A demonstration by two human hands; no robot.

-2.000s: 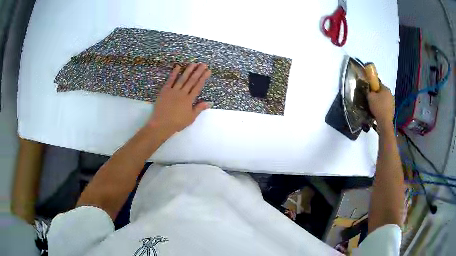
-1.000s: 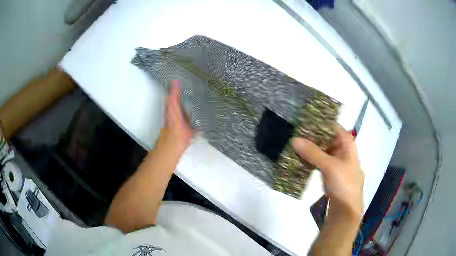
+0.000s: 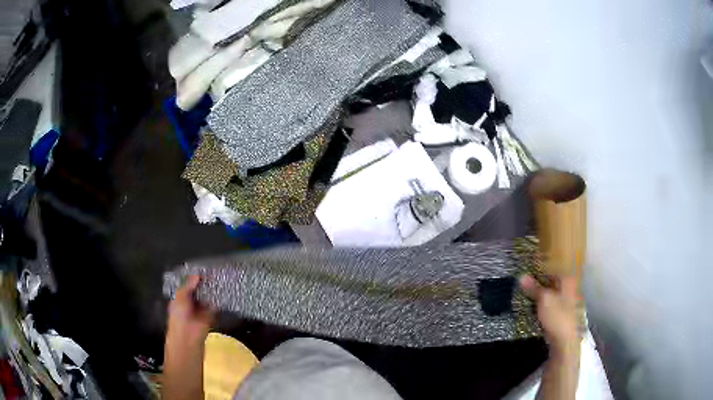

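A long speckled grey sleeve piece (image 3: 352,301) is stretched sideways in the air in front of me. A gold-brown seam allowance (image 3: 375,287) runs along it, and a black patch (image 3: 496,296) shows near its wide right end, by the gold-brown edge. My left hand (image 3: 188,308) grips the narrow left end. My right hand (image 3: 553,308) grips the wide end, thumb on top. Fingers behind the cloth are hidden.
A heap of garment pieces (image 3: 313,86), speckled, cream and black, lies ahead. Near it are a white sheet (image 3: 367,207) with a small object on it, a white roll (image 3: 472,167) and fabric scraps. A cardboard roll (image 3: 561,226) stands at right.
The view has turned from the white table to the heap. The sleeve piece, flat on the table before, is lifted and held at both ends. The iron, seen in my right hand at first, is out of view.
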